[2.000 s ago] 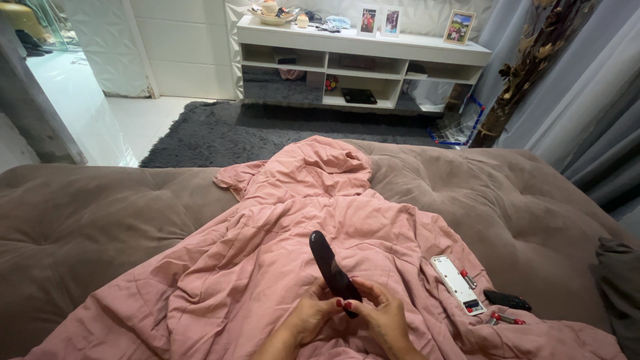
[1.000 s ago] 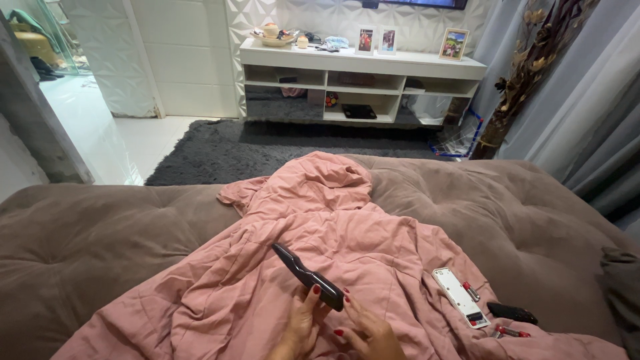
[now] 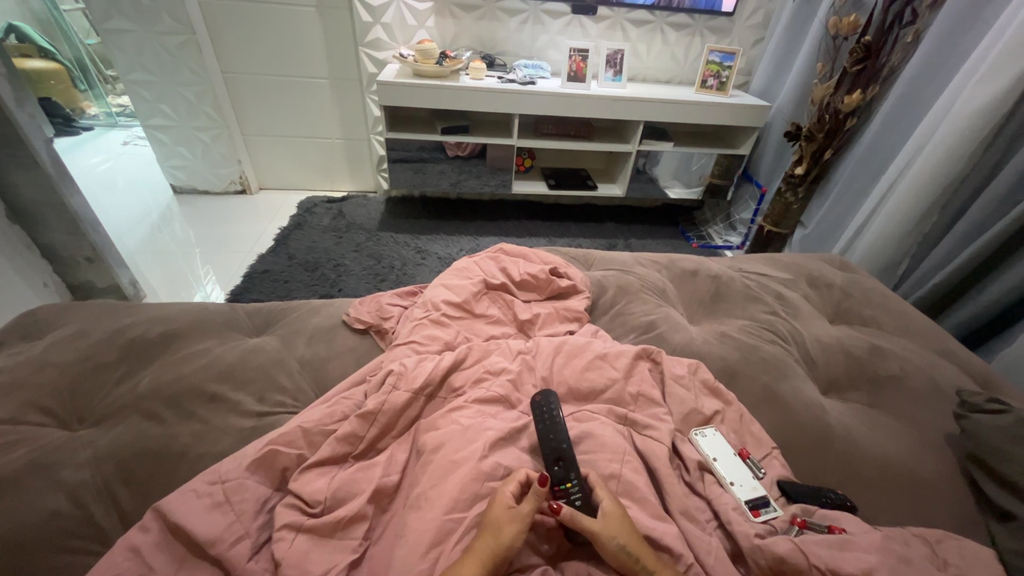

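A black TV remote control (image 3: 556, 436) points away from me, its button side up, above the pink blanket (image 3: 448, 416). My left hand (image 3: 510, 512) touches the remote's lower left edge with thumb and fingers. My right hand (image 3: 600, 524) holds its lower end, the thumb lying across the front. To the right on the blanket lies a white remote control (image 3: 734, 472), its battery compartment showing. One red and silver battery (image 3: 752, 463) is beside it. More such batteries (image 3: 816, 526) lie nearer to me, and a second black remote (image 3: 817, 496) rests close by.
The blanket spreads over a brown tufted sofa (image 3: 768, 344). Beyond are a dark shaggy rug (image 3: 336, 240) and a white TV console (image 3: 576, 100) bearing picture frames and a bowl (image 3: 430, 66). A small blue-framed net (image 3: 752, 212) stands by the curtain (image 3: 920, 168).
The black remote has turned from back side up to button side up. It was tilted to the left one second ago and now points more nearly forward. Both hands have shifted around its lower end.
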